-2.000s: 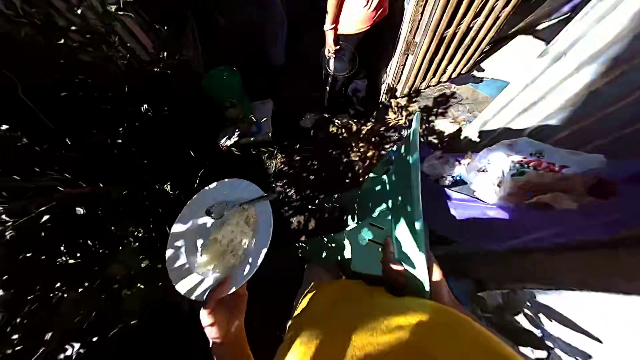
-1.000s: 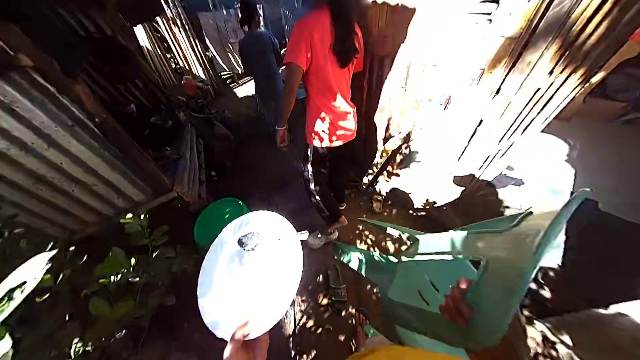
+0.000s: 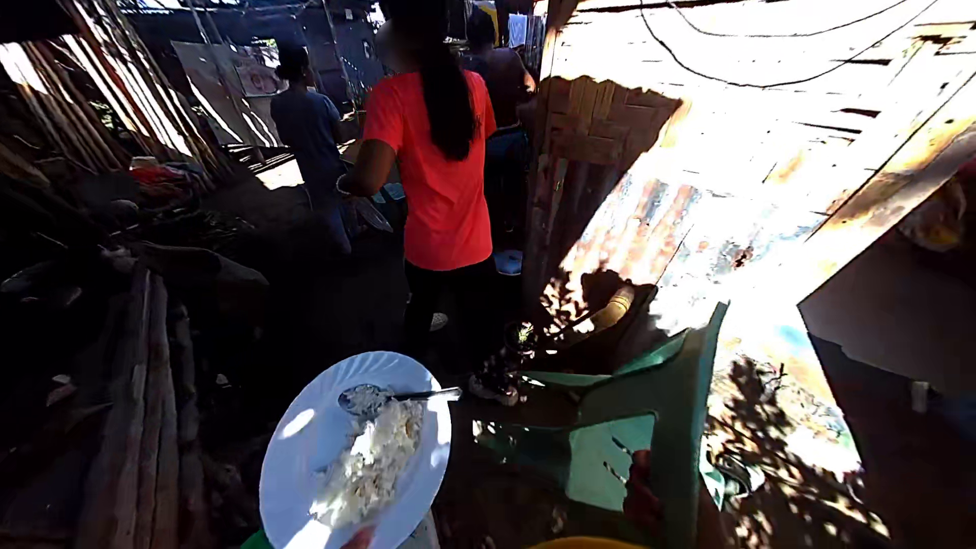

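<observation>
A white plate (image 3: 293, 457) with a fluted rim is held at its near edge by my left hand (image 3: 358, 538), of which only a fingertip shows over the rim. Cooked rice (image 3: 374, 457) lies on the plate, and a metal spoon (image 3: 423, 395) rests with its bowl in the rice and its handle over the right rim. To the right, my right hand (image 3: 643, 492) grips a green plastic chair (image 3: 682, 396) at an opening in its frame; the hand is in shadow. The chair is tilted, its legs pointing away from me.
A person in a red shirt (image 3: 446, 175) stands just ahead, back turned. Beyond are a person in a dark blue shirt (image 3: 305, 130) and another at the doorway. Wooden poles (image 3: 145, 412) lie at left. A wall of corrugated metal and woven panels (image 3: 640, 221) stands at right.
The view has lifted toward the path ahead. The red-shirted person's arm, lowered one second ago, is now bent. The plate and the chair are still held.
</observation>
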